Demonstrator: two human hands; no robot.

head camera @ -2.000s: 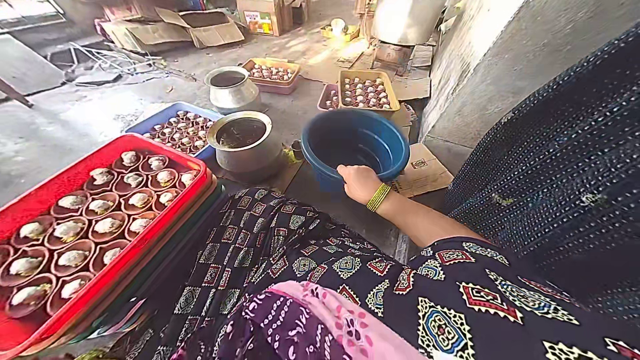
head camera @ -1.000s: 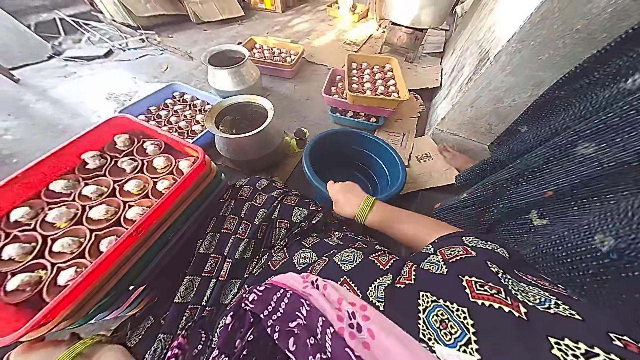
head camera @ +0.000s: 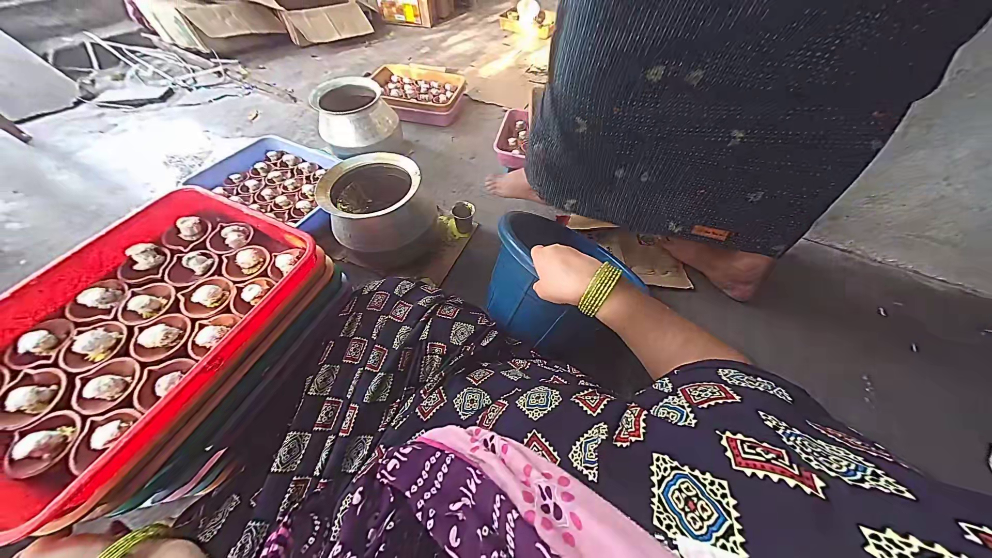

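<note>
My right hand [head camera: 570,275], with yellow-green bangles at the wrist, grips the near rim of a blue plastic tub [head camera: 515,291]. The tub tilts, and its inside is mostly hidden. My left hand [head camera: 128,542] shows only in part at the bottom left, below a red plastic tray [head camera: 291,232]; its fingers are out of view. The tray tops a stack of trays and holds rows of small clay cups [head camera: 159,335], each with a whitish lump in it. A metal pot [head camera: 380,225] of dark liquid stands left of the tub.
A person in a dark garment [head camera: 697,124] stands barefoot just beyond the tub. Behind the near pot are a second metal pot [head camera: 360,128], a blue tray [head camera: 271,143] and an orange tray [head camera: 422,74] of cups. A small metal tumbler [head camera: 463,217] sits beside the near pot. Flattened cardboard [head camera: 651,260] lies underfoot.
The other person has moved in from the right and now hides most of the stacked trays behind the tub. The tub, held by my right hand, has gone from nearly level to tilted.
</note>
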